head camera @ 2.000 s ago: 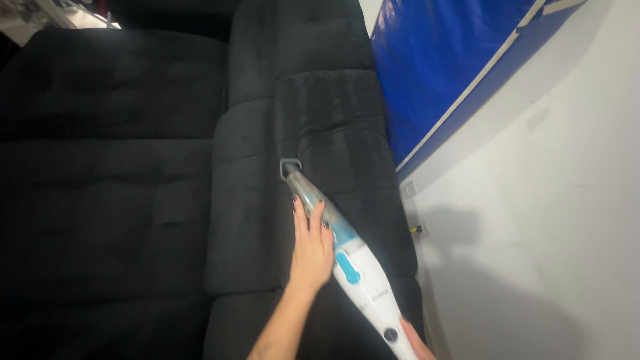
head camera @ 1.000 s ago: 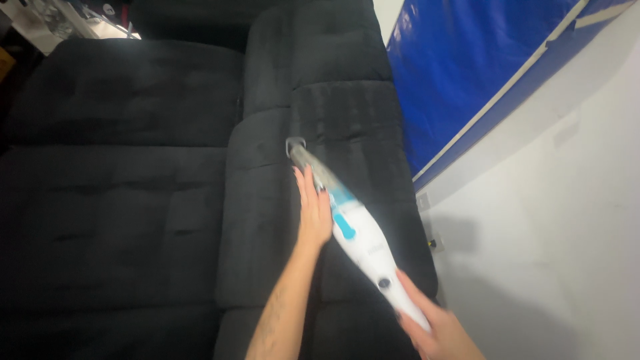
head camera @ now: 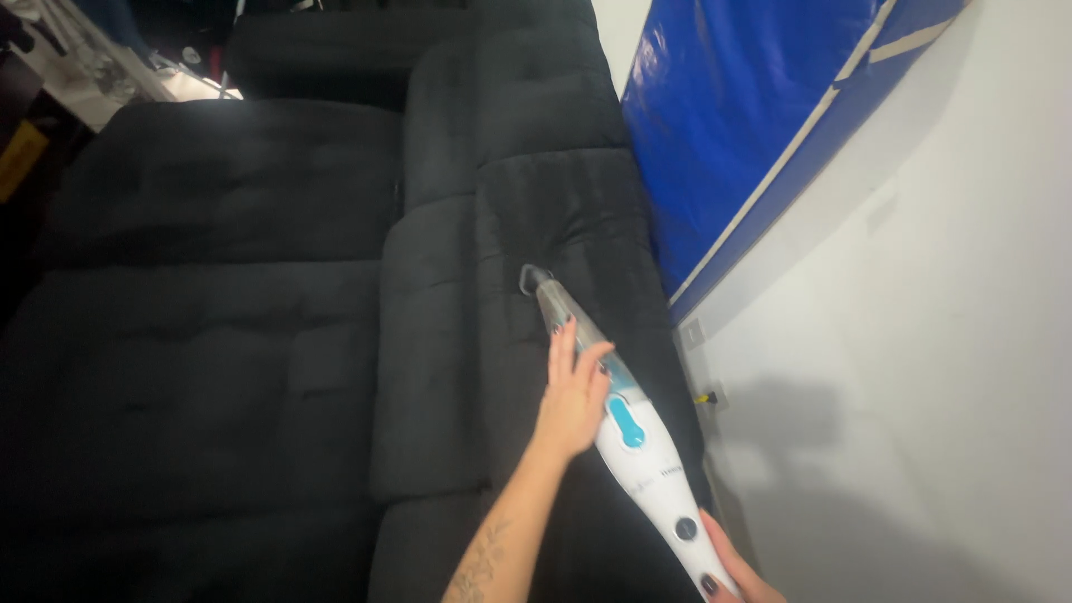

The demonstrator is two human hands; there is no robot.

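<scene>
A white and teal handheld vacuum cleaner [head camera: 649,452] with a clear nozzle lies slantwise over a dark fabric sofa [head camera: 435,335]. Its nozzle tip [head camera: 533,280] is at the top of the sofa's backrest and seems to touch the fabric. My left hand [head camera: 578,398] rests against the clear front section, fingers spread along it. At the lower edge of the view, my right hand [head camera: 729,565] is wrapped around the rear handle, partly cut off by the frame.
A blue plastic sheet [head camera: 745,109] edged with pale tape stands behind the sofa, beside a white wall [head camera: 946,335]. A wall socket with a yellow and black plug [head camera: 710,398] sits low by the backrest. Assorted objects lie beyond the sofa at the upper left.
The nozzle has moved from near the seam on the inner side of the backrest further onto its top, towards the wall. Both hands stay on the vacuum cleaner.
</scene>
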